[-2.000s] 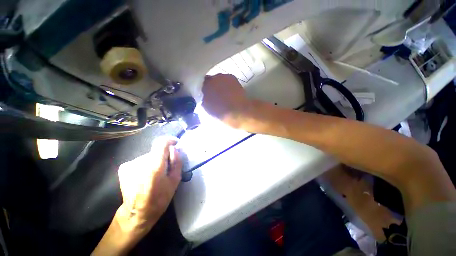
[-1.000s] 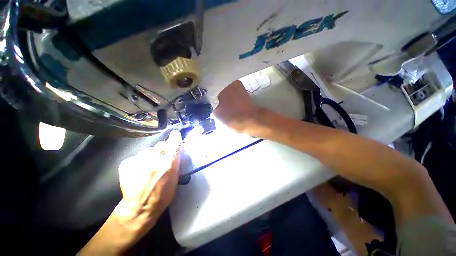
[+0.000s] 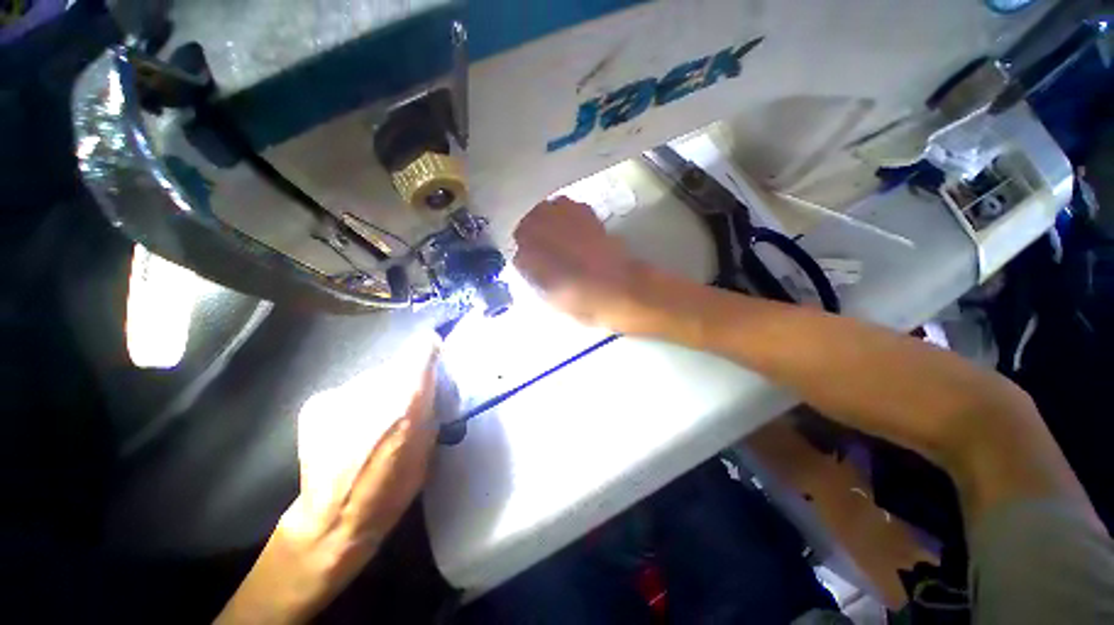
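Note:
The black garment (image 3: 232, 421) covers the left of the machine bed and hangs down at the left. My left hand (image 3: 367, 433) lies on it with fingers together, fingertips at its edge by the bright needle area. The sewing machine (image 3: 684, 110) is white with a blue stripe; its presser foot (image 3: 491, 293) is in glare, so needle and stitching cannot be made out. My right hand (image 3: 568, 263) is bent, fingers curled down, just right of the presser foot; what its fingertips touch is hidden.
Black-handled shears (image 3: 733, 226) lie on the bed behind my right forearm, beside white paper strips (image 3: 843, 220). A pale compartment box (image 3: 1008, 208) is at the right end. A brass-coloured dial (image 3: 430, 180) is above the needle area. Another person's arm (image 3: 837, 501) shows below the table edge.
The view has shifted, so the machine head shows more fully. My left hand's fingers, pinched at the cloth edge earlier, are now straighter and flatter. My right hand stays beside the presser foot.

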